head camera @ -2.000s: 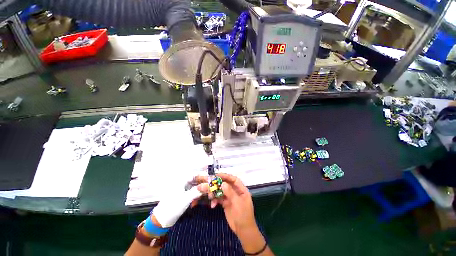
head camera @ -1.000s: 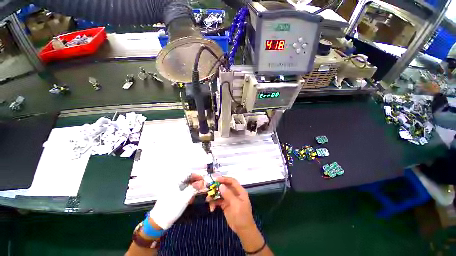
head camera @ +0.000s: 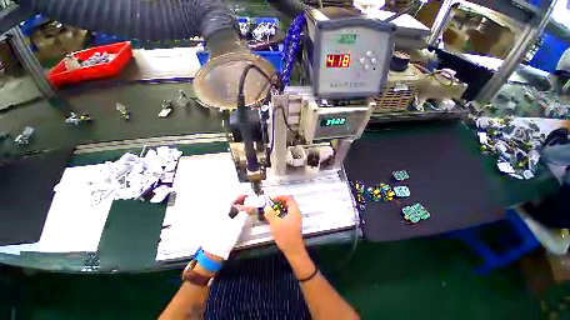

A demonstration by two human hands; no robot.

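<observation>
My left hand (head camera: pixel 226 226), in a white glove with some bare fingertips, is at the ribbed metal plate (head camera: pixel 322 206), just below the soldering iron head (head camera: pixel 251 150). My bare right hand (head camera: pixel 287 224) is beside it. Between them they hold a small circuit board assembly (head camera: pixel 277 207), green and yellow, with a white piece at its left. The fingers cover much of it. The iron's tip is close above the work; whether it touches cannot be told.
White plastic housings (head camera: pixel 134 172) are heaped on a white sheet at left. Green circuit boards (head camera: pixel 415 213) lie on the right black mat (head camera: pixel 450 162). The grey controller (head camera: pixel 350 59) and fume hood (head camera: pixel 232 81) stand behind the plate. Soldered assemblies (head camera: pixel 165 109) lie on the belt.
Both hands have moved forward and up with the assembly, from the plate's front edge to under the iron. The lower controller's digits have changed. The assemblies on the belt have shifted slightly right.
</observation>
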